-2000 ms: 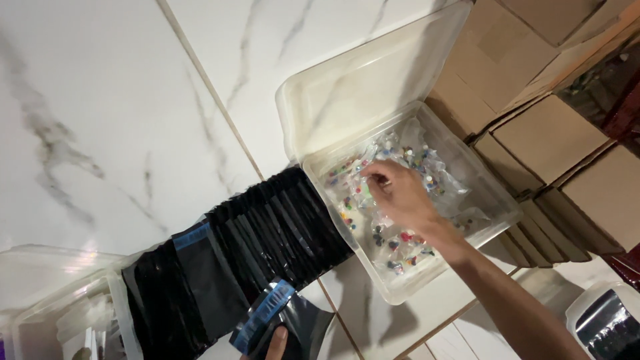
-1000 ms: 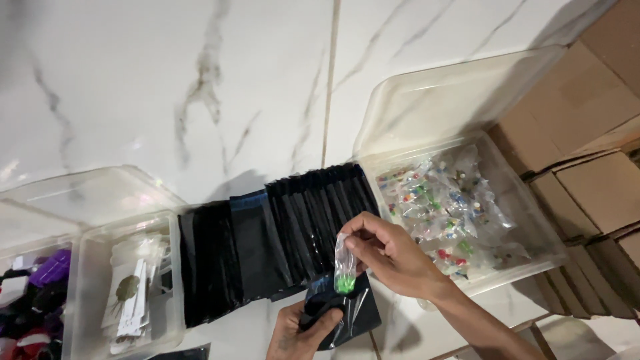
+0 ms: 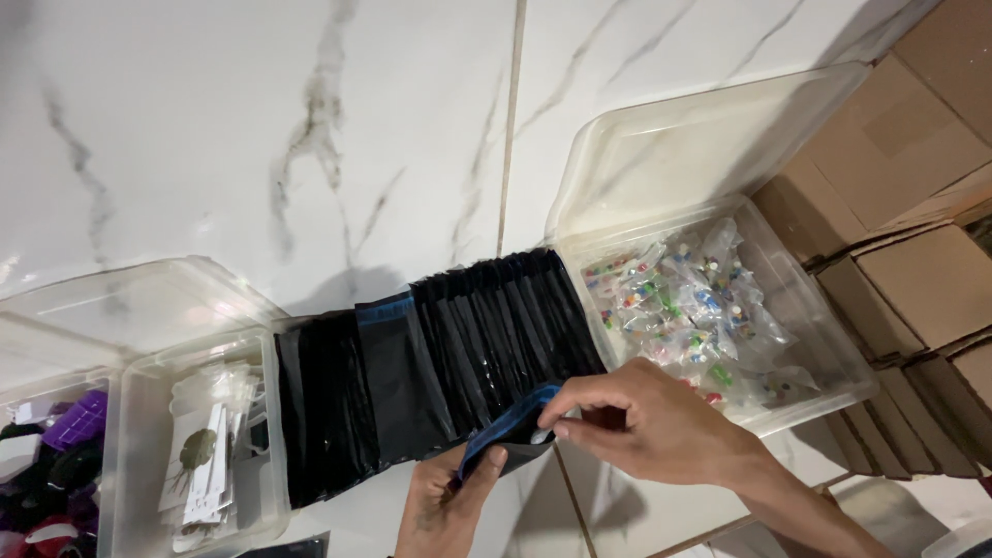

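My left hand [image 3: 453,496] holds a black plastic mailing bag [image 3: 508,434] with a blue strip along its mouth, which gapes. At that mouth, the fingertips of my right hand [image 3: 643,426] pinch a small clear plastic bag [image 3: 540,436], mostly hidden inside the black one. Behind both hands stands a long row of black plastic bags [image 3: 496,333], packed upright. To the right, a translucent plastic bin [image 3: 841,364] holds many small clear bags of colourful little pieces [image 3: 697,302].
At the left, one translucent bin [image 3: 271,403] contains white cards [image 3: 209,465]; another [image 3: 112,465] contains purple, black and red items. Their lids lean on the marbled tiles. Folded cardboard boxes [image 3: 930,287] are stacked at the right.
My right hand reached into the right bin, then held up a small clear bag with a green piece. It has since lowered that bag into the mouth of the black bag.
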